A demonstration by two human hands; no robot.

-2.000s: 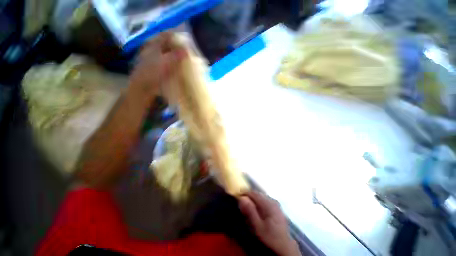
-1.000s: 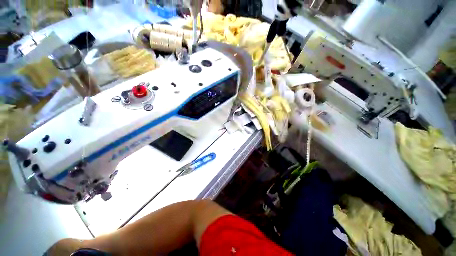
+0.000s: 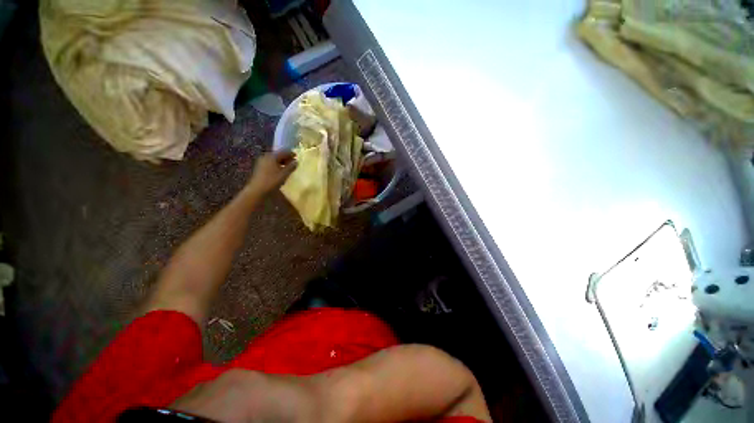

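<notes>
A heap of pale yellow fabric pieces lies in a white round bin on the floor beside the table and hangs over its near rim. My left hand is at the left edge of this fabric, with the fingertips closed on it; they are small and partly hidden by the cloth. My right forearm lies across my lap at the bottom of the picture. My right hand is not in view.
A large cream cloth bundle lies on the floor at upper left. The white sewing table fills the right, with a measuring strip along its edge. Yellow fabric pieces lie at its far side. Part of the sewing machine shows at right.
The view has swung from the sewing machine to the floor and bin at the left. The strip held between both hands two seconds ago is gone from them. My left hand is now at the bin's fabric.
</notes>
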